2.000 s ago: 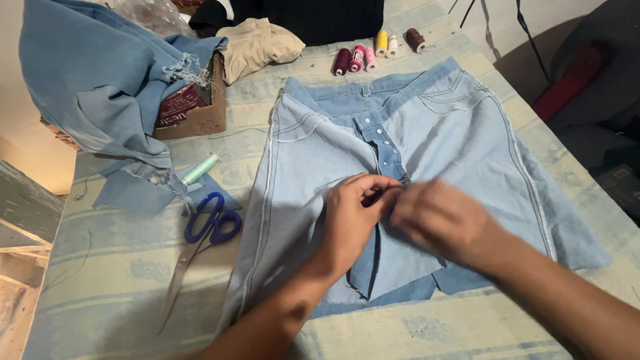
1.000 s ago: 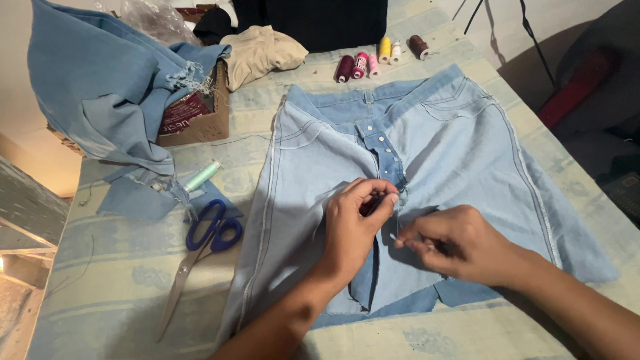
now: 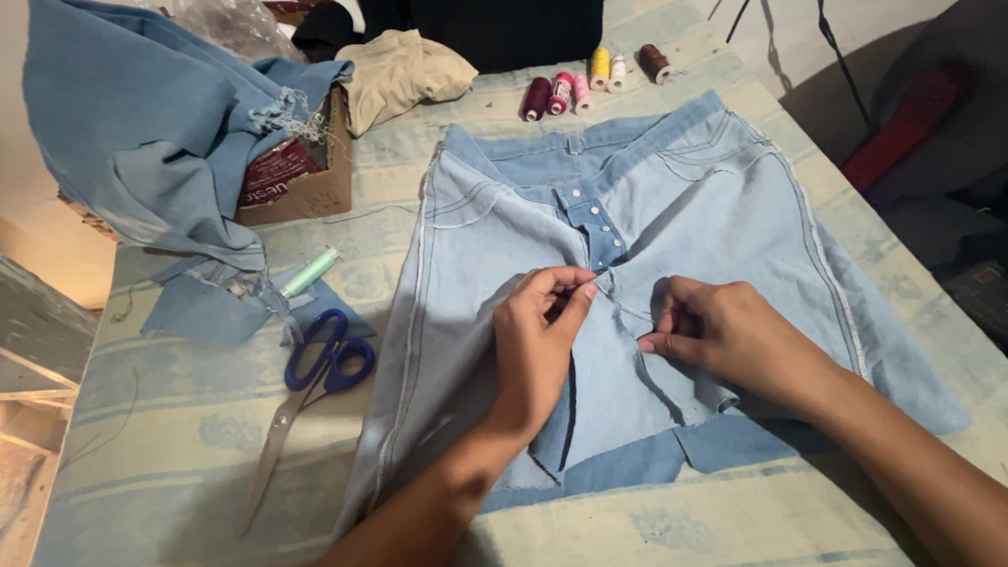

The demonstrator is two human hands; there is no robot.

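Observation:
A light-blue denim garment (image 3: 504, 236), its seams showing outward, lies spread on a cloth-covered table with its waistband at the far side. Below the button fly (image 3: 598, 224), my left hand (image 3: 543, 339) pinches the denim at the centre seam between thumb and fingertips. To its right, my right hand (image 3: 709, 331) has thumb and fingers closed at the loose centre edge of the denim; a pale strand or frayed edge runs between both hands. Whether a needle is in the fingers cannot be told. Blue-handled scissors (image 3: 315, 378) lie left of the garment.
Several thread spools (image 3: 560, 93) lie beyond the waistband. At the left, a cardboard box (image 3: 335, 173) holds draped denim (image 3: 134, 102), with beige cloth (image 3: 402, 75) beside it. A pale green spool (image 3: 309, 272) rests on denim scraps (image 3: 197, 311) near the scissors. Black fabric (image 3: 480, 31) lies at the back.
My right hand has moved from close by my left hand to the right, and its fingers have closed at the denim edge. My left hand stays at the centre seam below the fly.

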